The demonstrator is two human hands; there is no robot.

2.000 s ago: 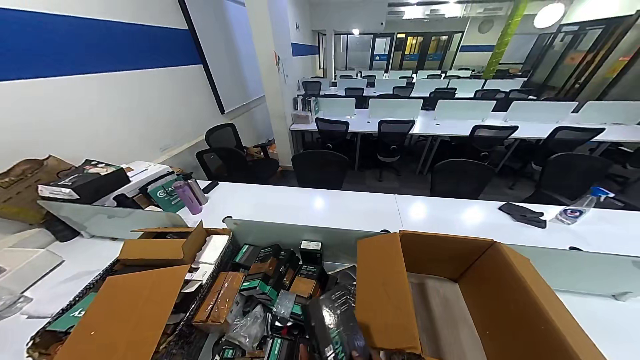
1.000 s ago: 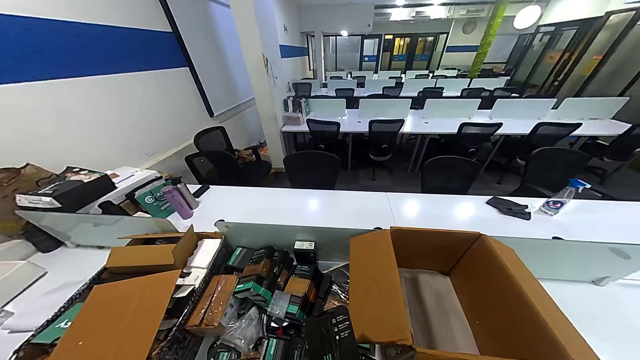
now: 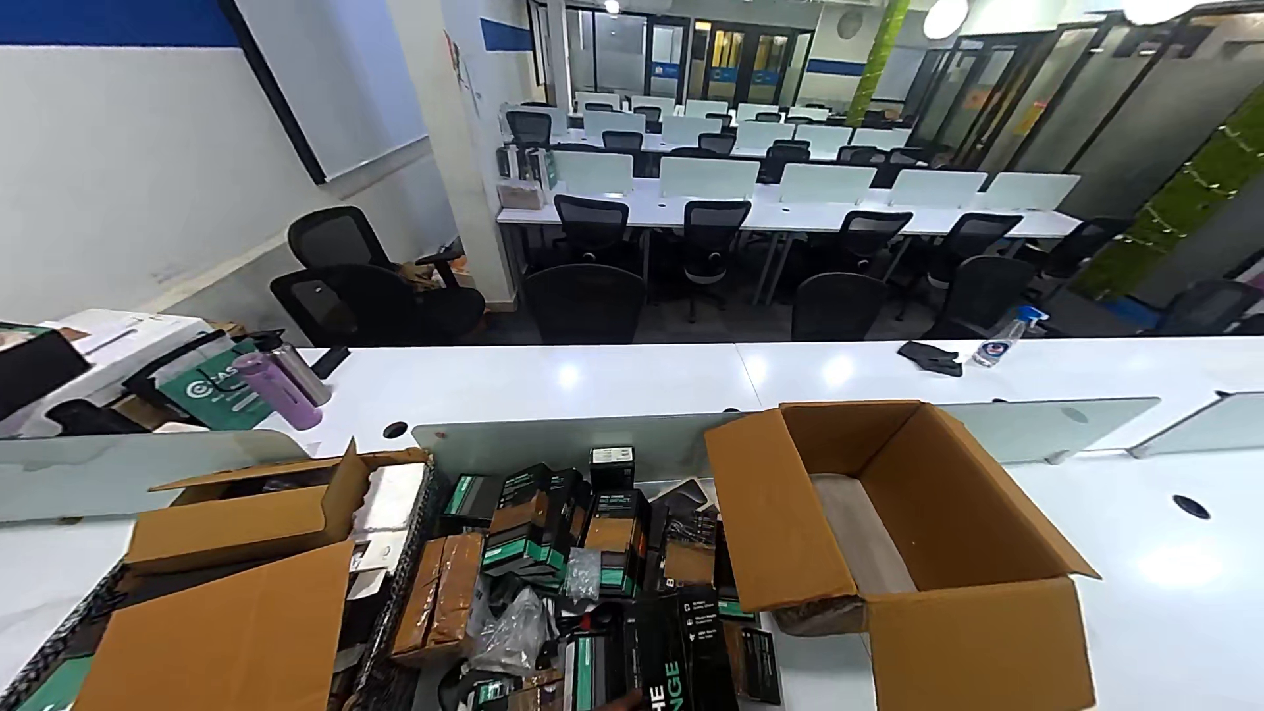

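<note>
At the bottom edge, a small part of a hand (image 3: 624,700), which side I cannot tell, touches or lies beside a large black box with white and green lettering (image 3: 681,642). Around that box lie many small black and green product boxes (image 3: 523,553), brown-taped packets (image 3: 439,592) and a crumpled clear plastic bag (image 3: 518,632). To the right stands an open cardboard box (image 3: 968,523) with its flaps spread and its visible floor bare. At the left, a filled container holds open brown cartons (image 3: 247,523) and white boxes (image 3: 390,499).
Low glass dividers (image 3: 592,439) cross the white desk (image 3: 494,380). Beyond them are a purple bottle (image 3: 276,390), a metal bottle (image 3: 301,373), a green bag (image 3: 212,390), a black cloth (image 3: 930,357) and a spray bottle (image 3: 1002,341). Black office chairs (image 3: 585,301) stand behind.
The large black box, tilted beside the open carton two seconds ago, now lies lower and further left among the small boxes. The view has shifted.
</note>
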